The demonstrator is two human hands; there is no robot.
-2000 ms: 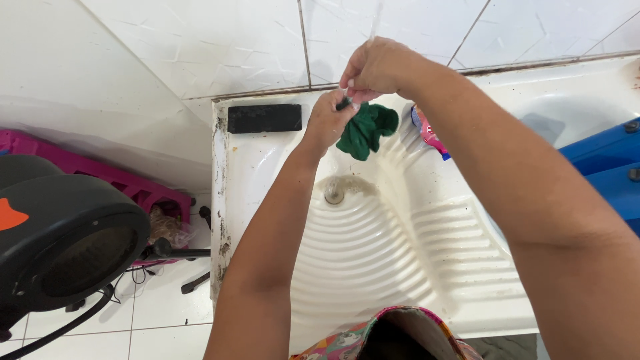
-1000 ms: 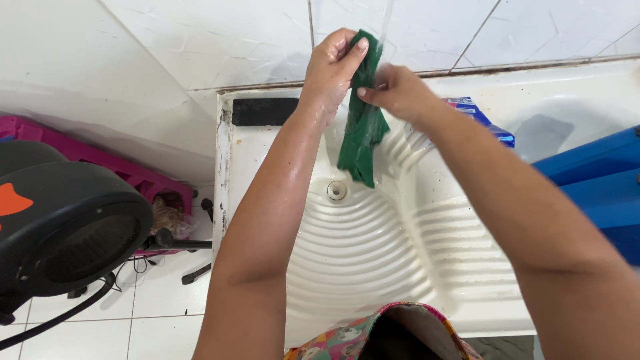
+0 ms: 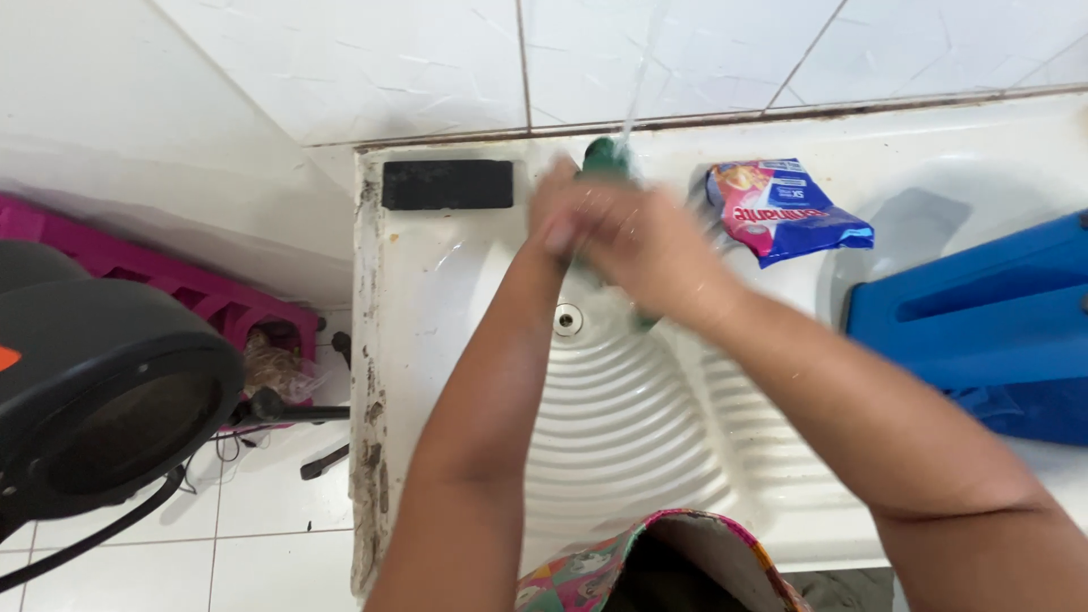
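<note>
A green cloth is held between my hands over the basin of a white laundry sink. Its top end shows beyond the fingers, where a thin stream of water falls on it; most of the rest is covered. My left hand grips the cloth from the left. Over it lies my right hand, blurred by motion, also closed on the cloth. Droplets are scattered around both hands. The metal drain shows just below them, above the ribbed washboard slope.
A black rectangular block lies on the sink's back left corner. At the back right is a Brilhante detergent packet. A blue plastic object stands in the right basin. Left of the sink are a black machine and a magenta plastic rack.
The green cloth, stretched out below my raised left hand a second ago, is now bunched between both hands. My hands have come together lower, and the detergent packet is more fully in sight.
</note>
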